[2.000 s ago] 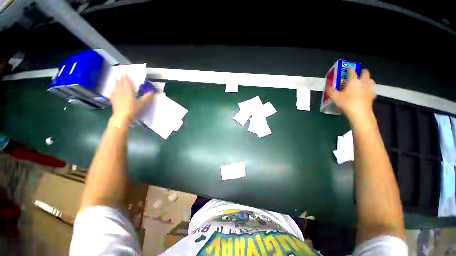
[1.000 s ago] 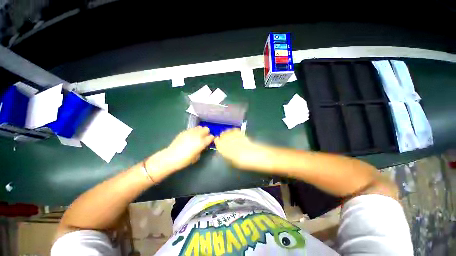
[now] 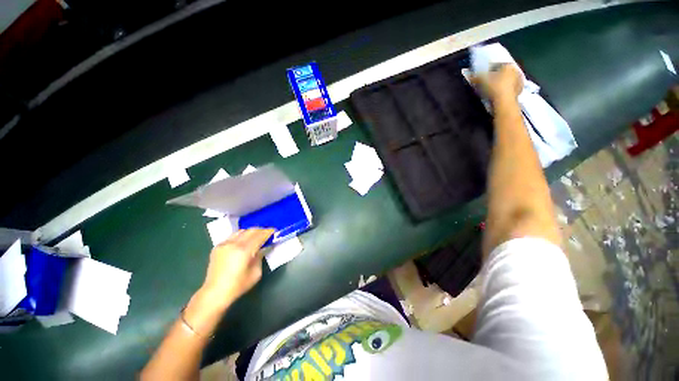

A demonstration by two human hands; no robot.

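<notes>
An open carton (image 3: 277,216) lies on the green bench in front of me, blue inside, with its large pale flap raised and white flaps at its sides. My left hand (image 3: 240,260) holds its near edge. My right hand (image 3: 500,80) is at the far right end of the black compartment tray (image 3: 417,141), with its fingers on a white to pale blue pouch. More pale pouches (image 3: 549,126) lie in the tray's right end, partly behind my right wrist. The tray's left pockets show no pouches.
A closed blue carton (image 3: 313,100) with a red patch stands by the pale rail (image 3: 216,147). Open cartons (image 3: 46,281) lie at left. White slips (image 3: 364,169) lie on the bench. A dark conveyor runs beyond the rail. A red crate (image 3: 652,128) is on the floor at right.
My right hand has left the open carton and moved far right to the pouches. My left hand stays at the carton. The view has swung to the right.
</notes>
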